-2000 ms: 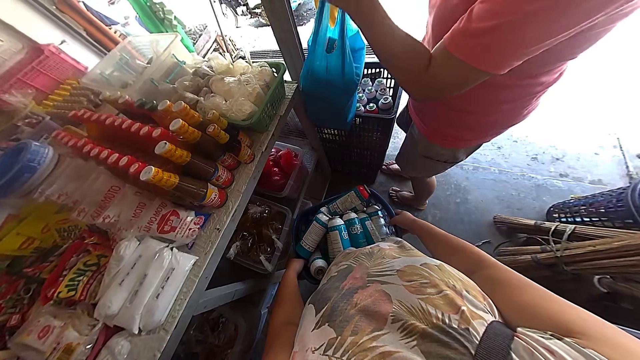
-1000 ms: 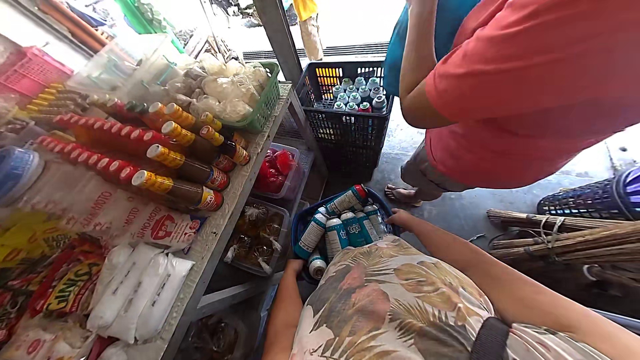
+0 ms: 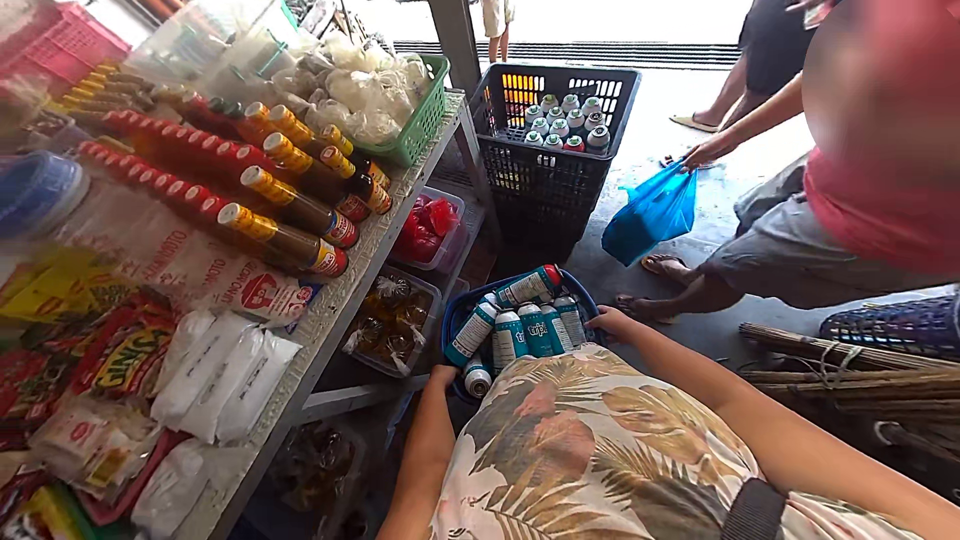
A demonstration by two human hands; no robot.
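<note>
Between my two hands is a blue plastic basket (image 3: 583, 288), held against my body and filled with teal-and-white cans (image 3: 534, 328). Some cans stand upright; others lie tilted on top, one with a red end. My left hand (image 3: 444, 373) grips the basket's left side, its fingers partly hidden. On the right side, my right hand (image 3: 611, 322) grips the rim. Beyond the basket, a black plastic crate (image 3: 551, 154) holds several upright cans (image 3: 574, 120) and sits on another dark crate.
A shelf (image 3: 360, 262) on the left carries sauce bottles (image 3: 285, 236), white packets (image 3: 225, 375) and a green basket (image 3: 420, 112). Plastic tubs sit below. At right, a person holds a blue plastic bag (image 3: 651, 214); bundled sticks (image 3: 847, 367) lie nearby. Another person stands behind.
The person in the red shirt has moved away to the right, and the blue bag now hangs lower, right of the crate. My hands stay on the basket.
</note>
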